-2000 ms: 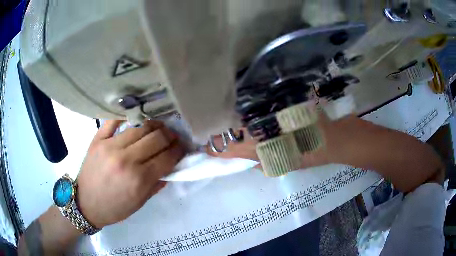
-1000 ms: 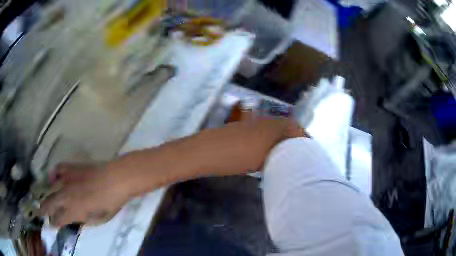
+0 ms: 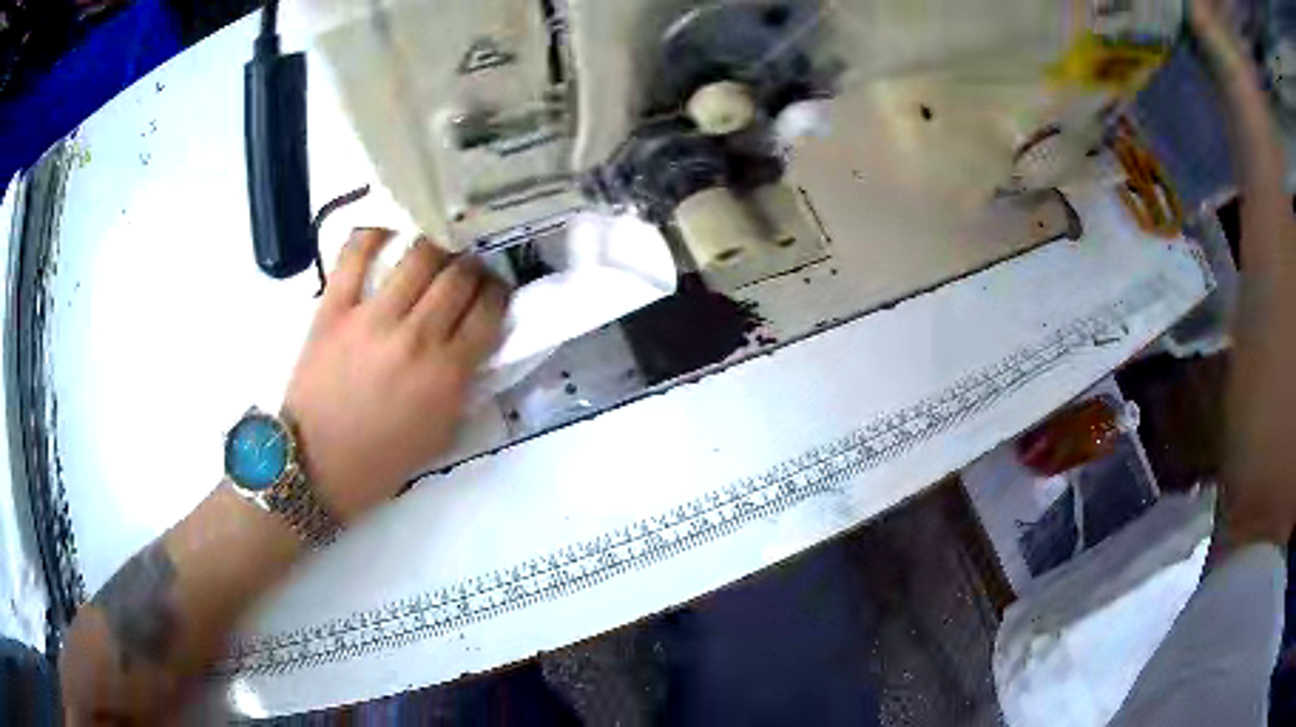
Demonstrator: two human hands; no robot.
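A small white fabric piece [image 3: 604, 291] lies under the sewing machine head [image 3: 441, 107], partly over the steel needle plate [image 3: 576, 381]. My left hand [image 3: 398, 355], with a watch on the wrist, is at the left of the head. Its bent fingers hold the fabric's left end, and the fingertips are partly hidden by the head. My right forearm runs up the right edge of the picture, and the hand itself is cut off at the top.
A black lever [image 3: 277, 164] hangs left of the head. A ruler [image 3: 682, 526] runs along the table's front edge. Orange-handled scissors [image 3: 1148, 182] are at the table's right end. A bottle of amber-red liquid [image 3: 1069, 435] and white fabric [image 3: 1087, 625] are on the low right side.
The view swung right, then came back to the machine. My right hand has left the fabric and machine and gone out of the picture. The fabric lies more open beside the needle area.
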